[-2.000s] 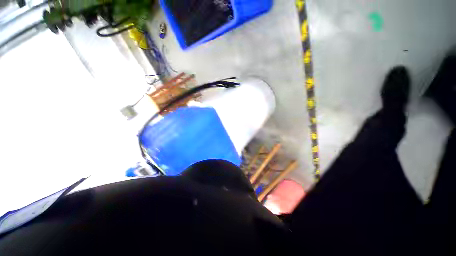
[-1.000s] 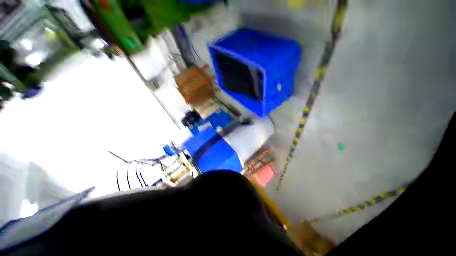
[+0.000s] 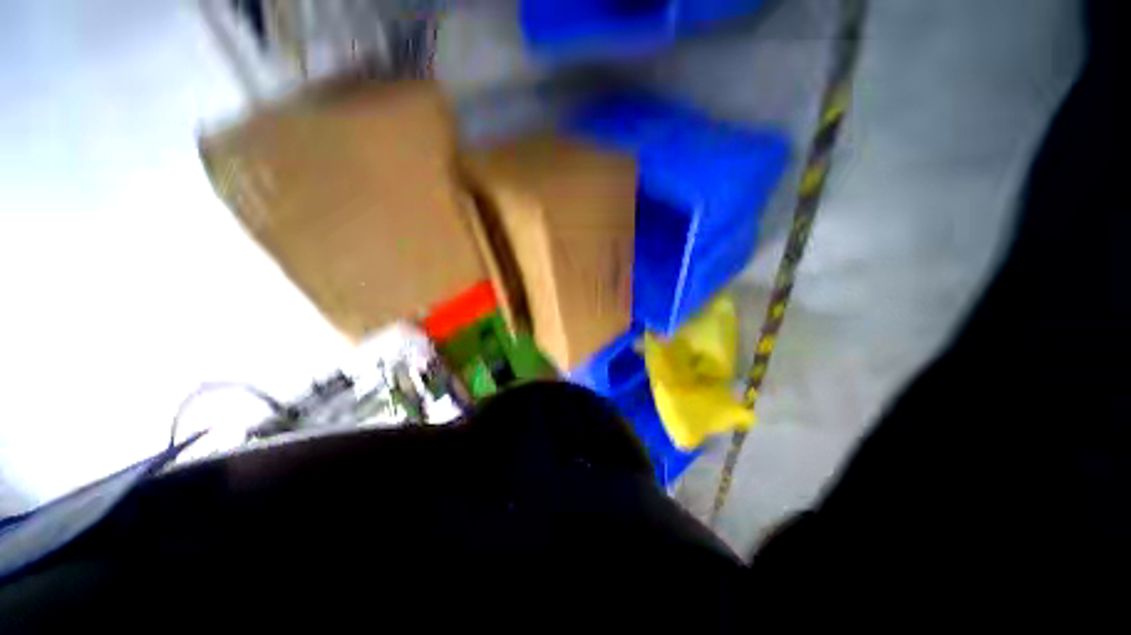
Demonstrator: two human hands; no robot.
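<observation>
No hand shows in the frame; neither my left hand nor my right hand is in view. A black, blurred shape (image 3: pixel 372 533), perhaps my own clothing or body, fills the bottom. Two brown cartons, a larger one (image 3: pixel 354 199) and a narrower one (image 3: pixel 577 242), stand side by side in front of me. A blue tote (image 3: pixel 732 186) is to their right. A bright yellow cloth or bag (image 3: pixel 695 372) lies over another blue tote (image 3: pixel 639 403) below it. The picture is blurred.
Another blue tote (image 3: pixel 608 22) is at the top edge. Black-yellow tape (image 3: pixel 794 236) runs down the grey floor (image 3: pixel 924 186) on the right. A green and red object (image 3: pixel 490 354) sits below the cartons. A dark shape covers the right edge.
The view has moved along the aisle. The white rounded object, the blue sheet-like thing and the pink-topped stool have left the picture; cartons, more blue totes and the yellow cloth have come in.
</observation>
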